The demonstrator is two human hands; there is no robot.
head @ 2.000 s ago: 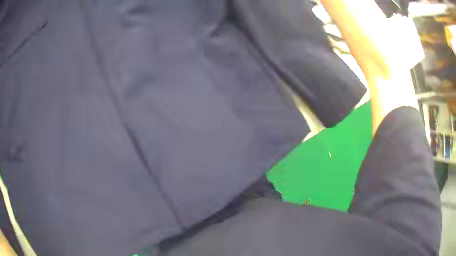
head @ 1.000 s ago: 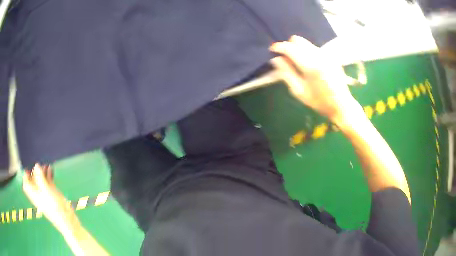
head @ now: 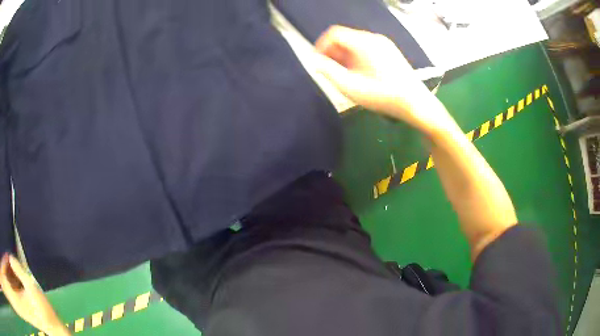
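The dark navy jacket lies over the table, its wide hem hanging past the front edge, with a long vertical line down its front. A sleeve lies at its right side. My right hand is beside the jacket's right side edge, over the pale strip of table, fingers curled with thumb near fingertips; whether it grips anything is hidden. My left hand is at the lower left, partly cut off by the picture's edge, beside the hem's left corner, fingers bent; its hold is unclear.
White papers or table surface show at the upper right. The green floor has yellow-black tape. Shelving stands at the far right. My dark clothes are close against the hem.
The jacket's hem now hangs lower, nearer me. My right hand has left the hem for the jacket's right side edge. My left hand has moved down and left.
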